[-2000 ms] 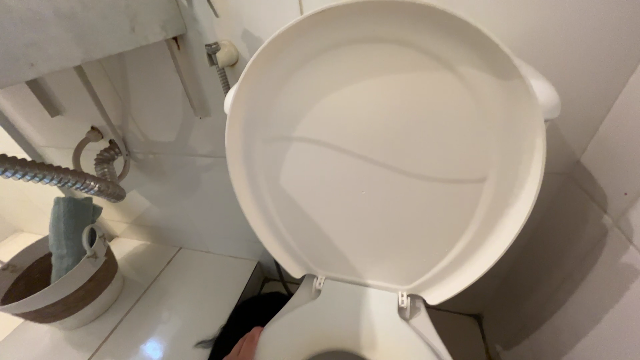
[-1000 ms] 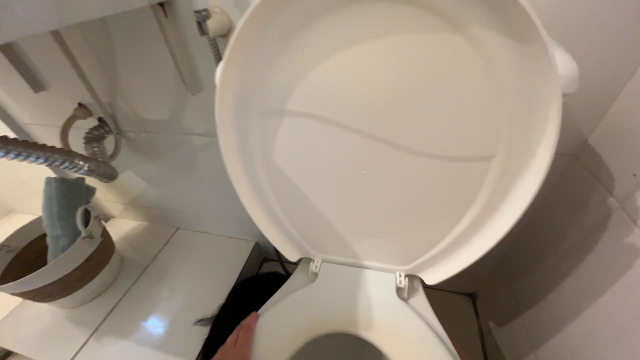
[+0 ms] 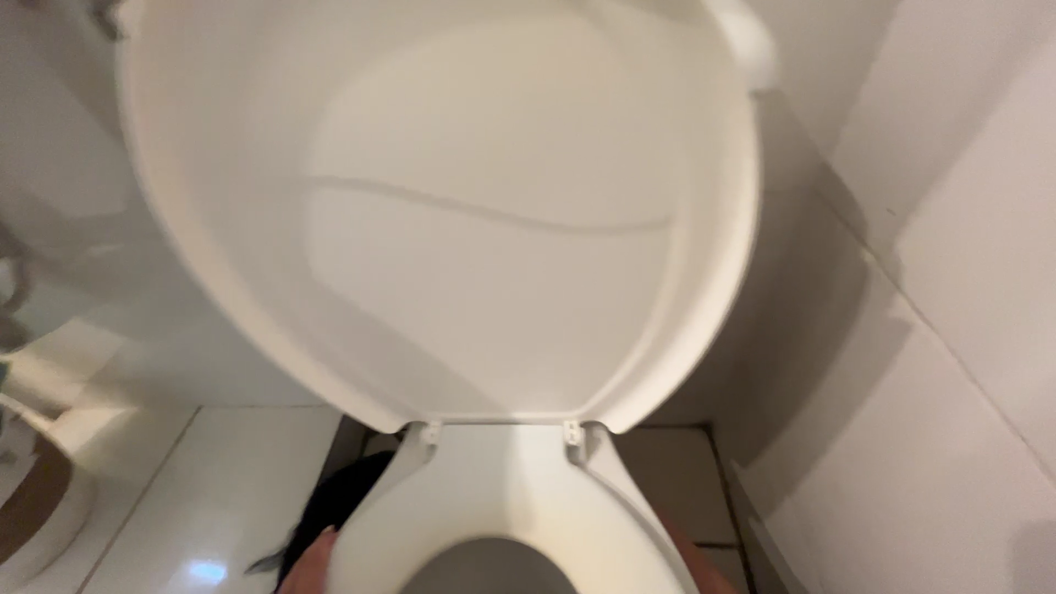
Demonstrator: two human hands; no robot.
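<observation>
A white plastic toilet seat with its wide lid raised fills the middle of the head view; two small hinges join them. At the bottom edge, my left hand is against the left side of the seat, only part of it showing. My right hand shows as a small strip along the seat's right side. The fingers of both hands are mostly hidden by the seat or cut off by the frame.
A dark item lies left of the seat by a tiled ledge. A white and brown basket is at the far left. A tiled wall rises close on the right.
The view has moved closer to the seat and lid. A strip of my right hand now shows at the seat's right side; my left hand stays at the left side.
</observation>
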